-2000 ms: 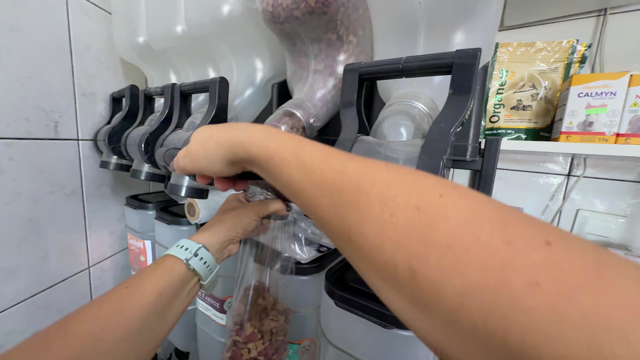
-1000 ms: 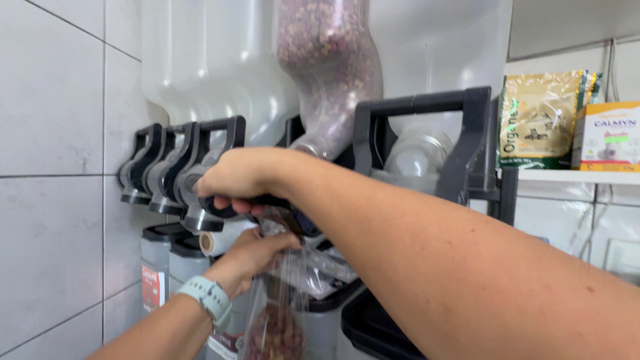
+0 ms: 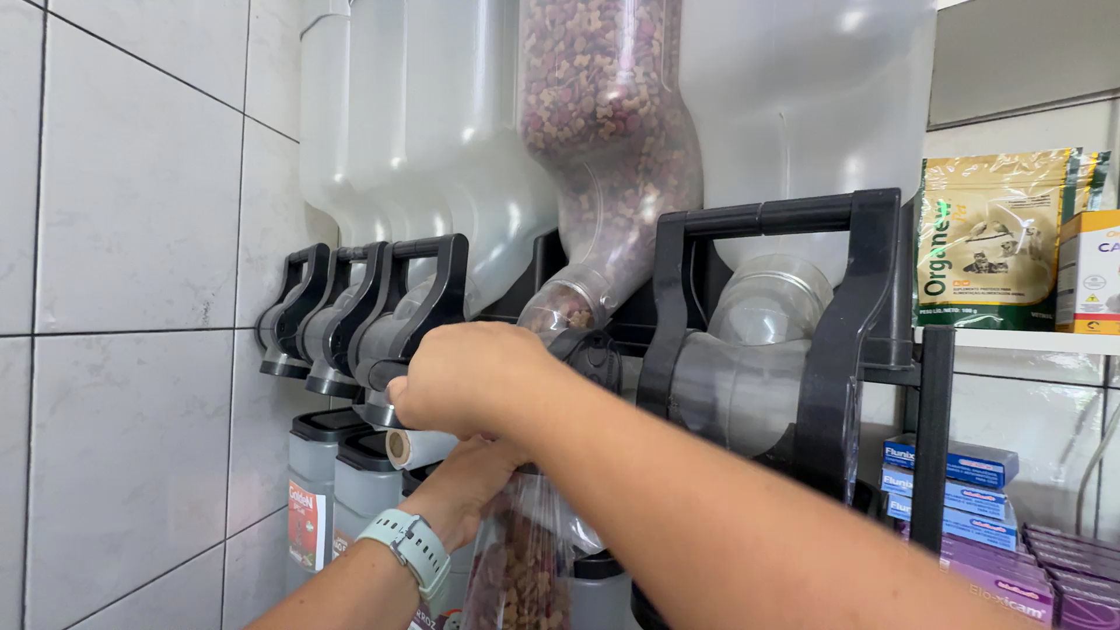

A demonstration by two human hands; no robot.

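A clear dispenser tube (image 3: 604, 114) with reddish and tan pet kibble narrows to a spout (image 3: 567, 306) in the middle. My right hand (image 3: 472, 376) is closed around the black handle of that dispenser, most of which it hides. Just below, my left hand (image 3: 472, 481), with a pale green watch on the wrist, holds the top of a clear plastic bag (image 3: 521, 560) under the outlet. Kibble lies in the bag. My right forearm covers part of the bag and the outlet.
Other dispensers with black handles (image 3: 787, 214) stand on both sides. Lidded bins (image 3: 328, 429) and a plastic film roll (image 3: 424, 448) are below left. A white shelf (image 3: 1015, 339) carries a supplement pouch (image 3: 989, 245); medicine boxes (image 3: 949, 490) are stacked lower right. Tiled wall (image 3: 140, 201) is at left.
Kibble in the dispenser shows more fully as the view has shifted upward and right. Both hands remain at the same dispenser, the right on its handle and the left at the bag's top.
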